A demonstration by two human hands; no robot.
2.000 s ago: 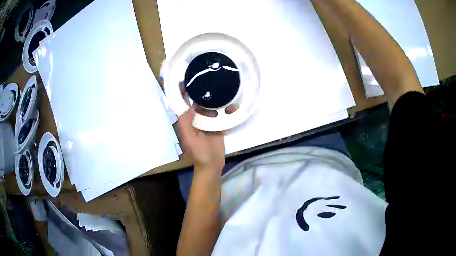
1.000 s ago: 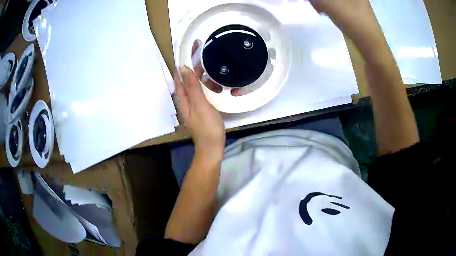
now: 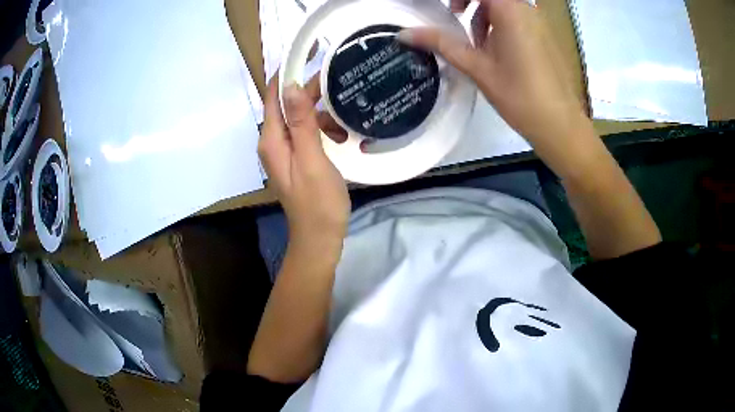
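Observation:
A round white plastic base (image 3: 403, 165) is held over the glossy white sheets in front of me. Its black centre carries a black rating label (image 3: 383, 84) with white print. My left hand (image 3: 302, 153) holds the base at its left side, with fingers through the curved slots. My right hand (image 3: 524, 72) is at the upper right of the base, its thumb or a finger on the label's upper edge. Its other fingers are partly hidden at the frame's top edge, so I cannot tell if it grips anything.
Glossy white sheets (image 3: 153, 113) lie to the left, and more white sheets (image 3: 641, 64) lie at the right. Several white bases with dark centres (image 3: 50, 195) stand at far left. An open carton (image 3: 189, 298) with white curved pieces (image 3: 76, 330) is at lower left.
My right hand has come from the upper right onto the base. The plain black centre now shows a printed label. My left hand still holds the base, which has shifted slightly up.

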